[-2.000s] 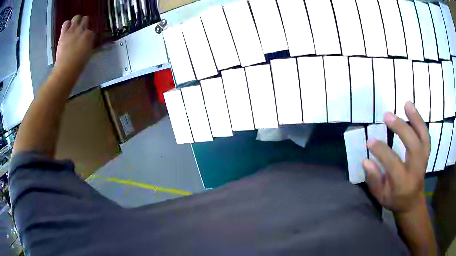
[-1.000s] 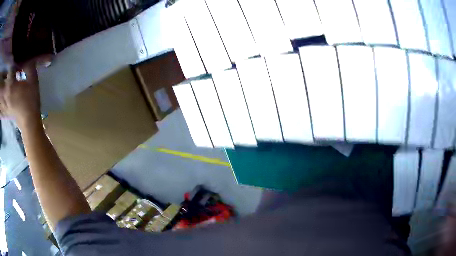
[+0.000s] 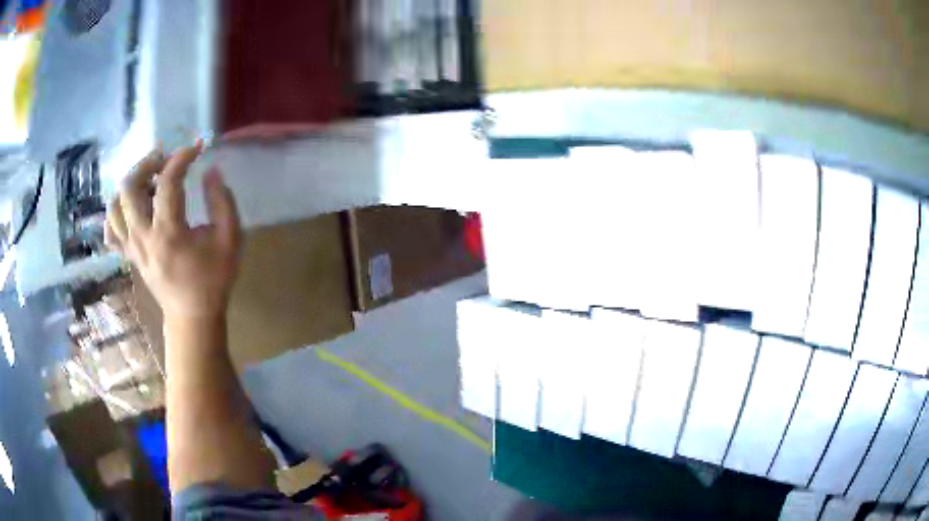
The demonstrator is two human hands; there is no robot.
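Observation:
Small white product boxes [image 3: 652,377] stand in tight rows on the green bench [image 3: 591,473], at the right of the view; their faces are partly washed out by glare. My left hand [image 3: 183,229] is at the left, fingers apart and holding nothing, over the edge of the white machine [image 3: 295,178], beside the dark red curtain [image 3: 285,66]. Whether the fingertips touch the machine is unclear. My right hand is out of the picture.
Silver rollers [image 3: 416,51] show beyond the curtain. A tan cardboard surface [image 3: 713,46] spans the top right. Brown cartons [image 3: 290,290] stand under the machine. A red and black item [image 3: 372,494] lies on the grey floor near a yellow line [image 3: 397,397].
The view has shifted, so the bench and boxes sit lower and further right. My left hand shows more centrally, fingers spread. My right hand has left the picture.

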